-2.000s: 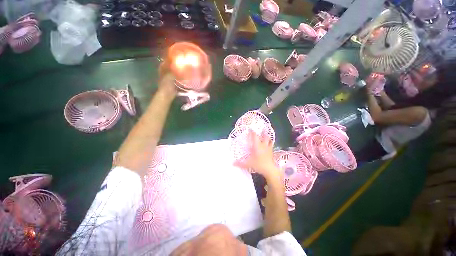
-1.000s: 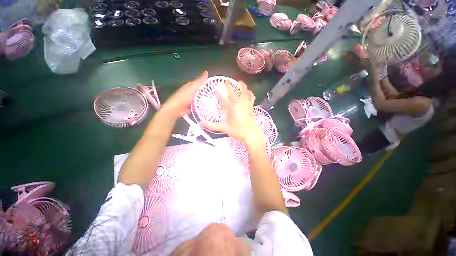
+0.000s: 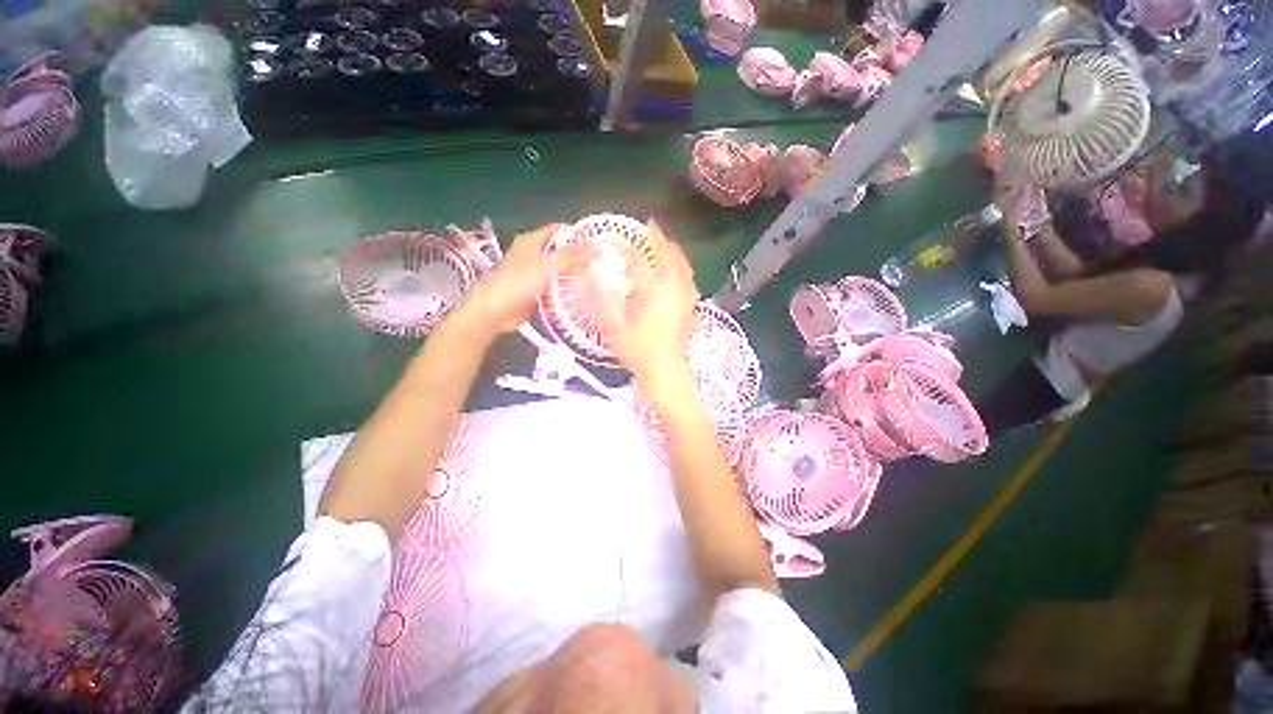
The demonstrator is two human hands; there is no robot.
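A pink clip fan body point(image 3: 593, 335) stands upright above the far edge of the white sheet point(image 3: 586, 488), its round slotted face towards me and its white-pink clip below. My left hand point(image 3: 524, 279) holds its left rim. My right hand point(image 3: 649, 307) lies across the face and right rim, fingers on the slots; glare hides the fingertips. Flat pink front grilles point(image 3: 397, 625) lie overlapping on the left of the sheet. More grilles point(image 3: 722, 366) lie at its upper right, partly behind my right arm.
A clip fan body point(image 3: 408, 283) lies left of my hands. Fan bodies point(image 3: 807, 472) pile up at the right, others at lower left point(image 3: 105, 628). A grey metal bar point(image 3: 852, 154) crosses the bench. Beyond are a plastic bag point(image 3: 170, 115) and dark tray point(image 3: 405, 91). Another person point(image 3: 1096, 300) works at right.
My left hand brought the fan body back from the far side, and my right hand joined it from the grilles. The left-hand fan body on the bench has shifted rightward in view.
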